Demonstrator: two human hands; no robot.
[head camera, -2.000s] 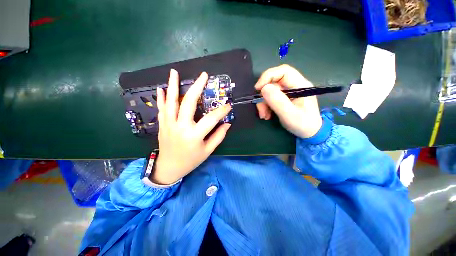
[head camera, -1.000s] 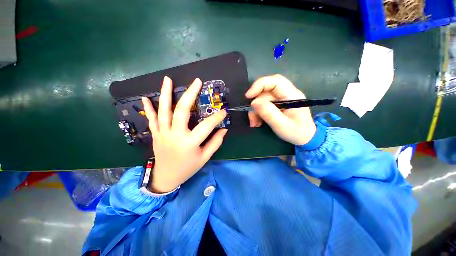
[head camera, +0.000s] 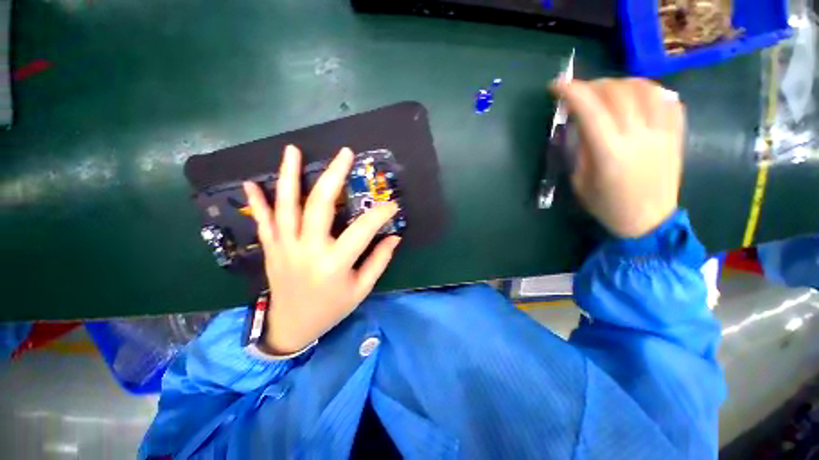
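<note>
The open phone body (head camera: 215, 211) lies face up on the black pad (head camera: 413, 135), slightly tilted. Its main board (head camera: 364, 178) with an orange flex (head camera: 380, 187) shows at the right end, and a smaller circuit part at the left end. My left hand (head camera: 314, 234) lies over the phone's middle, fingers spread, holding it down, with a fingertip on the board's lower edge. My right hand (head camera: 624, 148), slightly blurred, is off to the right of the pad, its fingertips on the upper part of the tweezers (head camera: 555, 135), which point away from me.
Small blue pieces (head camera: 485, 97) lie behind the pad. A black tray (head camera: 503, 11) is at the back edge of view. A blue bin (head camera: 642, 45) with tan strips (head camera: 696, 25) is at the back right. Clear plastic (head camera: 795, 99) and yellow tape (head camera: 759, 202) are at the right.
My right hand has moved right and away from the board with the tweezers, which have turned from crosswise to pointing away. The white paper no longer shows. My left hand stays on the phone.
</note>
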